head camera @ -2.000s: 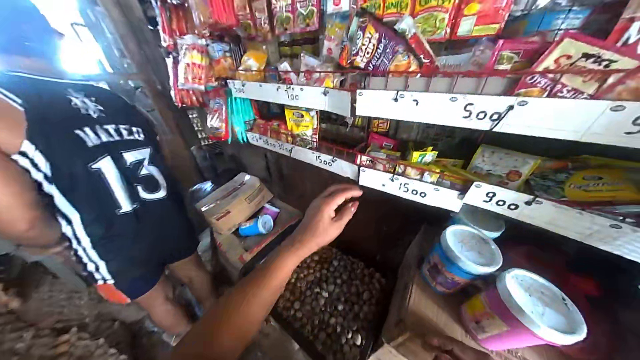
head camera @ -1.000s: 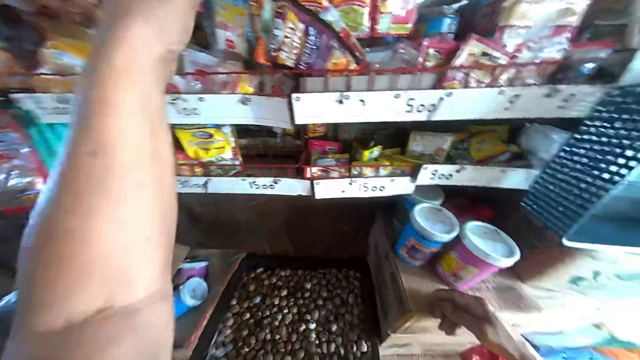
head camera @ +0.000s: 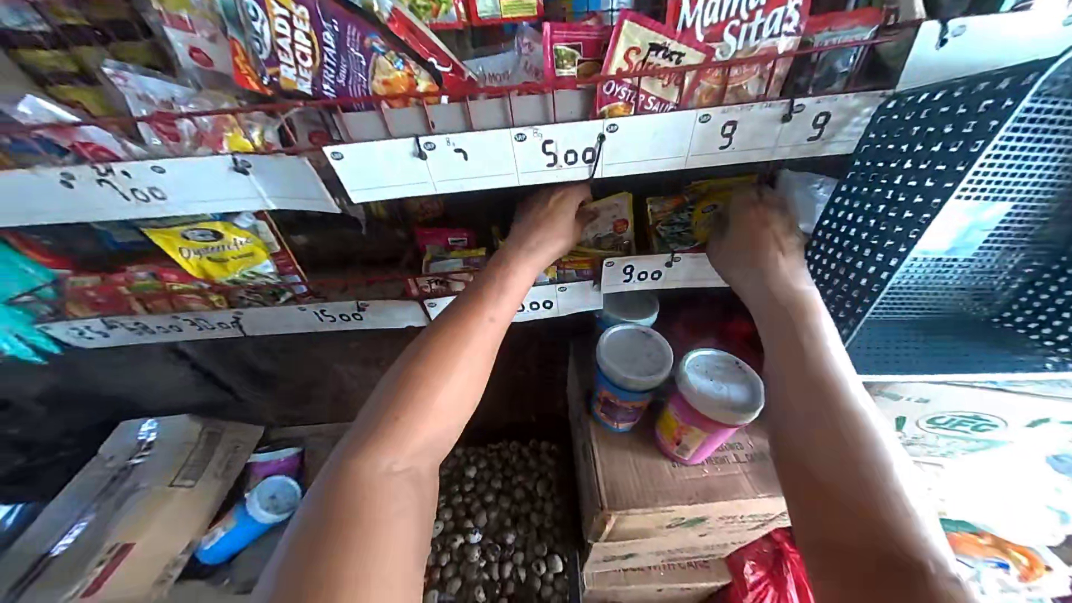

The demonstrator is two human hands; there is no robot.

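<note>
Both arms reach up to the lower wire shelf. My left hand [head camera: 553, 219] is at a light-coloured seasoning sachet [head camera: 617, 224], its fingers bent at the sachet's left edge; whether it grips is unclear. My right hand [head camera: 758, 234] is at yellow and green sachets [head camera: 674, 219] further right, its fingertips partly hidden among them. A clear plastic bag [head camera: 808, 199] lies just right of that hand. Between the hands, a white price strip [head camera: 649, 272] runs along the shelf front.
Lidded tubs, one blue [head camera: 628, 394] and one pink [head camera: 695, 419], stand on a cardboard box [head camera: 670, 486]. A black perforated basket [head camera: 938, 184] is at right. Small speckled eggs [head camera: 502, 519] fill a container below. An opened carton [head camera: 142, 502] and blue canister [head camera: 251, 515] are at lower left.
My left hand has moved from the upper left to the lower shelf's sachets. My right hand has risen from beside the tubs to the same shelf. The view has shifted right since the earliest frame.
</note>
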